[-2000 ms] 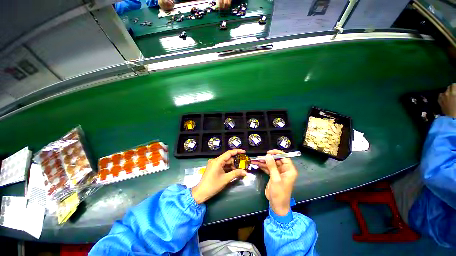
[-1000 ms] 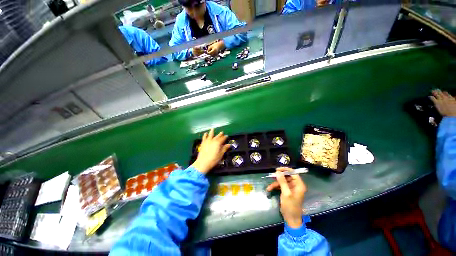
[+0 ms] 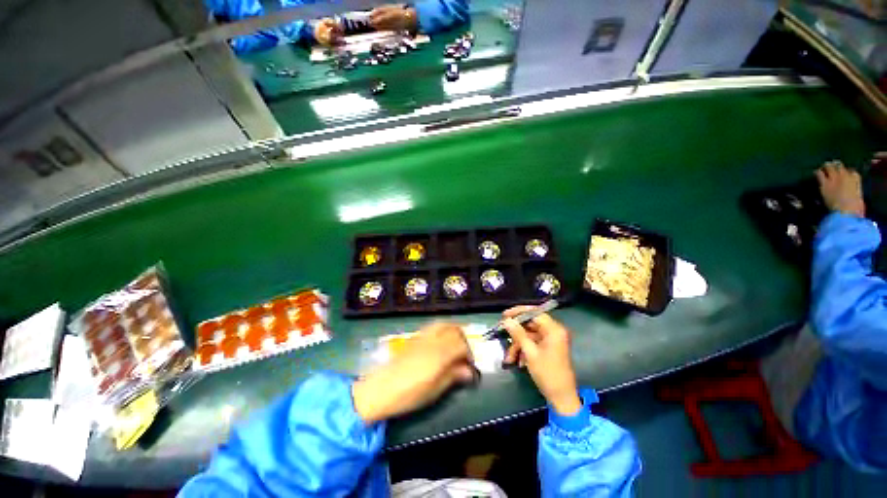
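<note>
The black blister tray (image 3: 449, 311) holds round units; two in its back row show yellow-amber centres (image 3: 415, 252), and that row's middle pocket is empty. My left hand (image 3: 413, 372) is blurred in front of the tray, fingers closed; a dark edge of a round unit shows at its fingertips, the rest hidden. My right hand (image 3: 547, 355) holds thin tweezers (image 3: 530, 317) just right of it, the tip pointing towards the left hand. The release liner sheet (image 3: 382, 352), with yellow pieces, lies under and behind the left hand, partly covered.
An orange sticker sheet (image 3: 263, 329), bagged sticker sheets (image 3: 134, 336) and white papers (image 3: 34, 340) lie left. A black parts box (image 3: 659, 282) of beige pieces (image 3: 620, 269) and a white scrap (image 3: 689, 280) are right. Another person's hand (image 3: 841, 189) touches a dark tray at far right.
My left hand has come back from the tray's left end to near my right hand. The second back pocket now shows an amber-centred unit, and the third pocket's unit is gone.
</note>
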